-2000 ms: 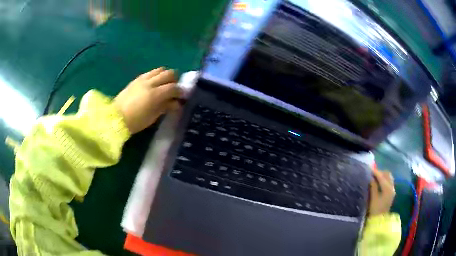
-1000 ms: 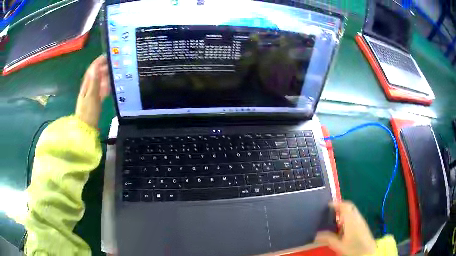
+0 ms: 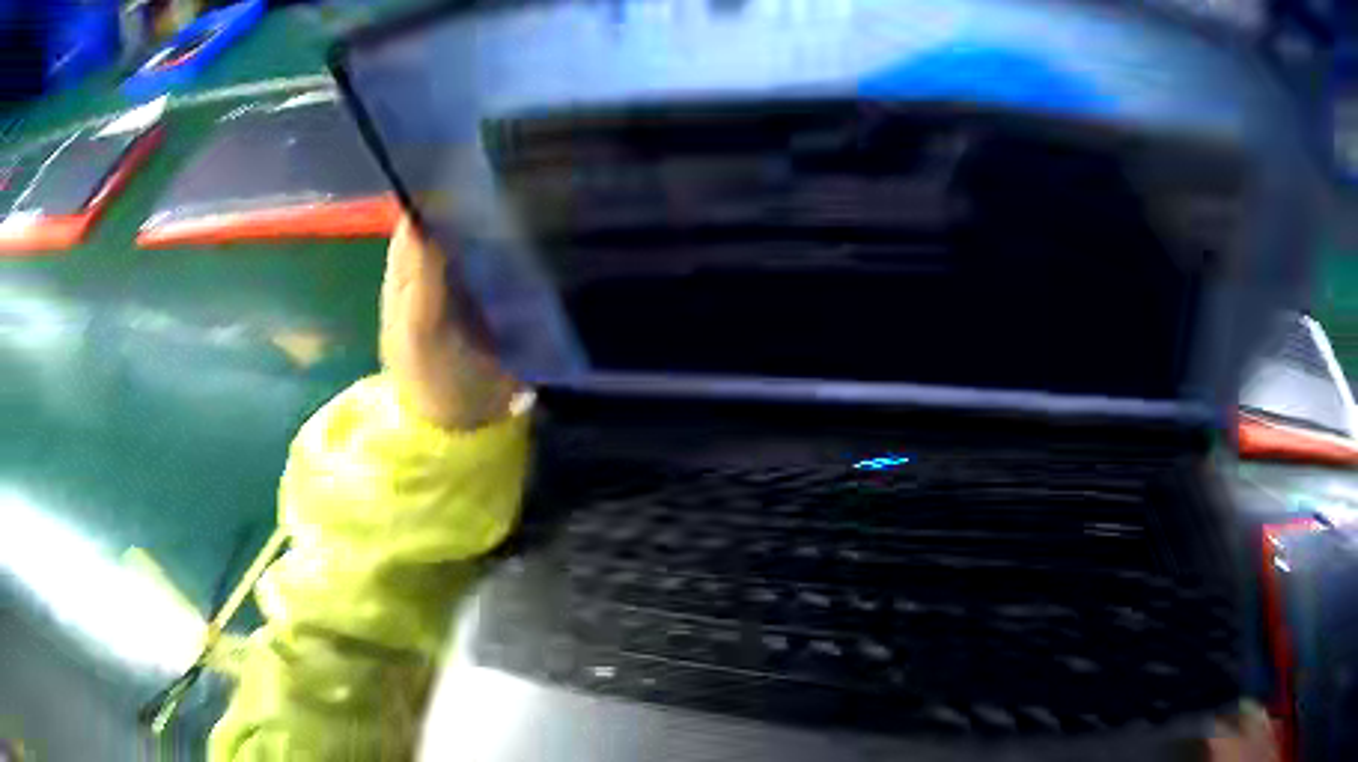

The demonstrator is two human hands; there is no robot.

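A laptop (image 3: 894, 596) stands open in front of me, blurred. Its screen (image 3: 894, 253) shows a black window on a blue-and-white desktop; the text is unreadable. A small blue light shows above the black keyboard. My left hand (image 3: 442, 335) is at the screen's left edge and appears to grip it, with the fingertips partly hidden. My right hand (image 3: 1245, 735) shows only as a small blurred piece at the laptop's lower right corner, cut off by the frame edge, so its grip cannot be told.
Dark laptops on red pads (image 3: 283, 221) lie at the far left on the green bench mat (image 3: 164, 357). More red-padded units are at the right edge. A thin black cord (image 3: 176, 697) lies at lower left. Blue bins (image 3: 194, 45) stand behind.
The view has shifted and the laptop appears larger and further right. My left hand now overlaps the screen's left edge. My right hand is mostly out of the picture.
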